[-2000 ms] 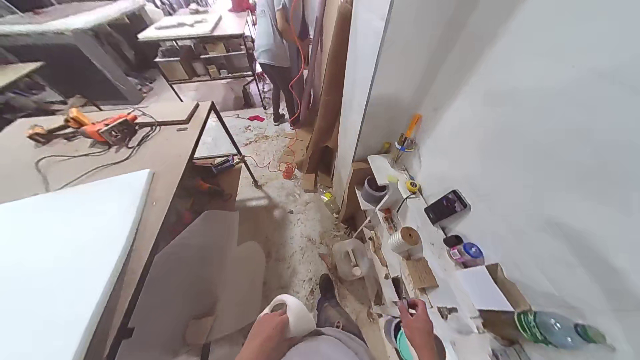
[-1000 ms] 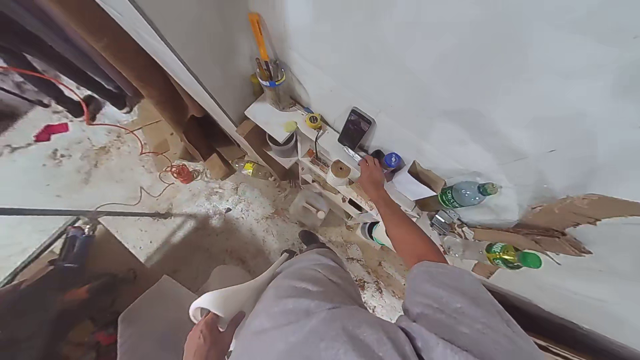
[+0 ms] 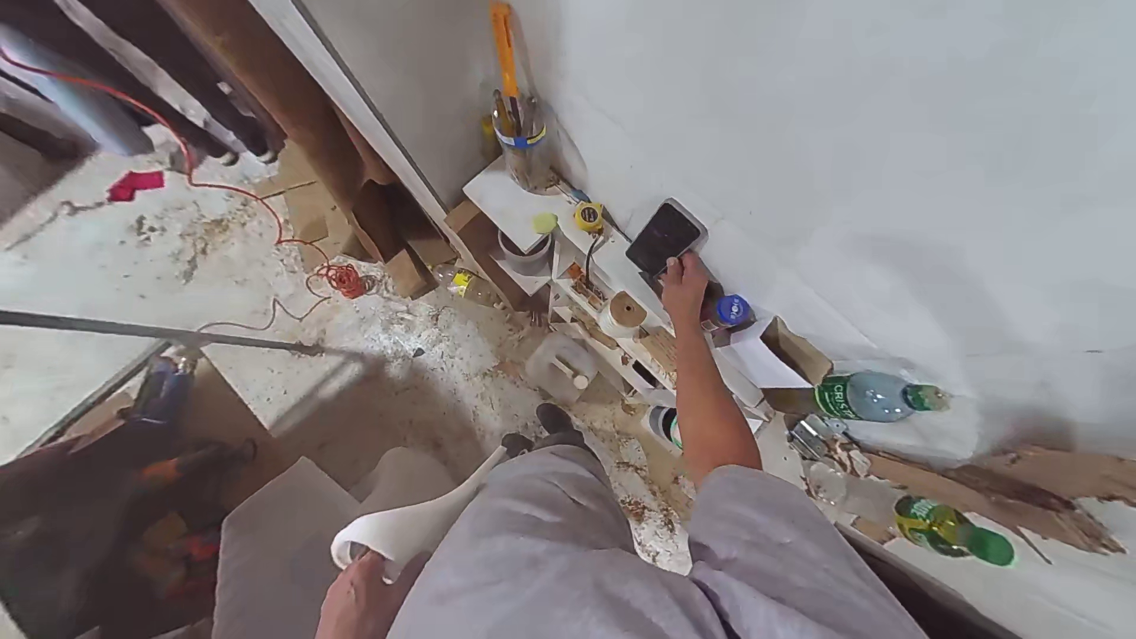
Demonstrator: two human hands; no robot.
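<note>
My left hand (image 3: pixel 357 596), low in the view, is closed on a curled white sheet (image 3: pixel 408 528) of soft-looking material. My right hand (image 3: pixel 684 286) reaches over the narrow white shelf by the wall, its fingers at the lower edge of a dark-screened smartphone (image 3: pixel 664 238). Whether the fingers grip the phone or only touch it, I cannot tell. A blue-lidded jar (image 3: pixel 731 310) stands just right of that hand. To its left are a spool of thread (image 3: pixel 624 312), a yellow tape measure (image 3: pixel 588 216) and a roll of tape (image 3: pixel 525 253).
A glass jar of tools (image 3: pixel 525 146) stands at the shelf's far end. Nearer are an open cardboard box (image 3: pixel 794 351) and plastic bottles (image 3: pixel 874 397). A plastic jug (image 3: pixel 562 366) sits on the littered floor. A red hose (image 3: pixel 346 280) lies farther left. A person's legs (image 3: pixel 200 98) show upper left.
The view has swung toward the wall and shelf. My right hand, near the blue-lidded jar a second ago, is now at the phone's lower edge. My left hand keeps the white sheet.
</note>
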